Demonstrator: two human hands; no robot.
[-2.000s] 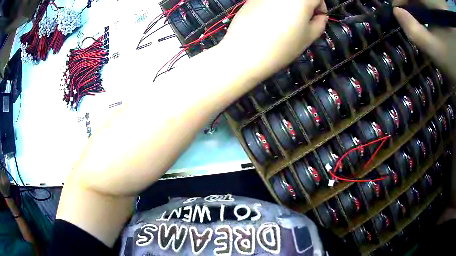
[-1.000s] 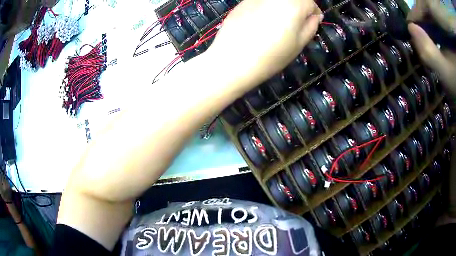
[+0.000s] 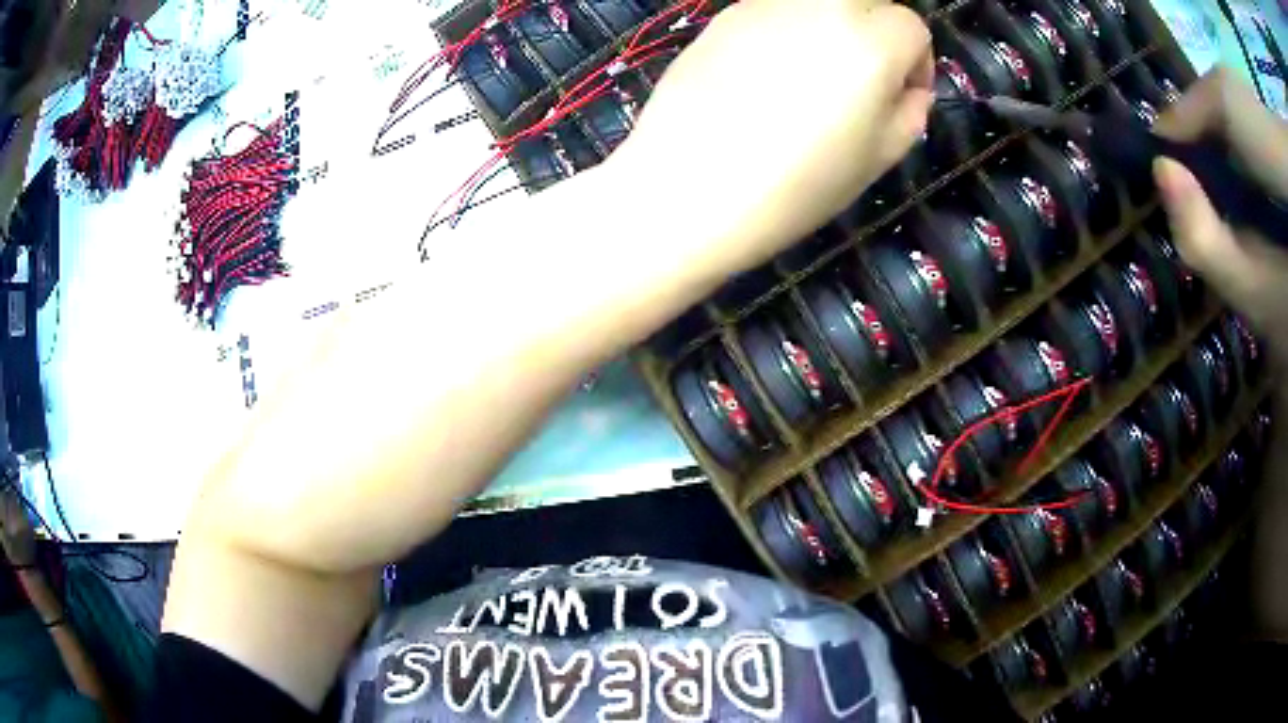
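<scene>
My left hand point(image 3: 897, 71) reaches over the tray with its fingers pinched on a thin lead wire point(image 3: 949, 98); only a bit of the wire shows. My right hand point(image 3: 1226, 184), near the right edge, holds the soldering iron point(image 3: 1081, 127) by its black handle. The iron's metal tip points left, close to my left fingertips. Black round speakers point(image 3: 865, 328) stand on edge in rows in the brown partitioned tray point(image 3: 716, 477), each with a small red spot. Whether the tip touches a terminal cannot be told.
Loose red wires with white plugs point(image 3: 989, 506) lie on the tray's near part; more red and black wires point(image 3: 565, 102) lie across its far left part. A spare wire bundle point(image 3: 237, 219) and tied bundles with white plugs point(image 3: 139, 106) lie on the table point(image 3: 127, 424) at left.
My right hand and the soldering iron have moved down a little, and the iron's tip now shows more clearly. My left hand has shifted slightly right since one second ago.
</scene>
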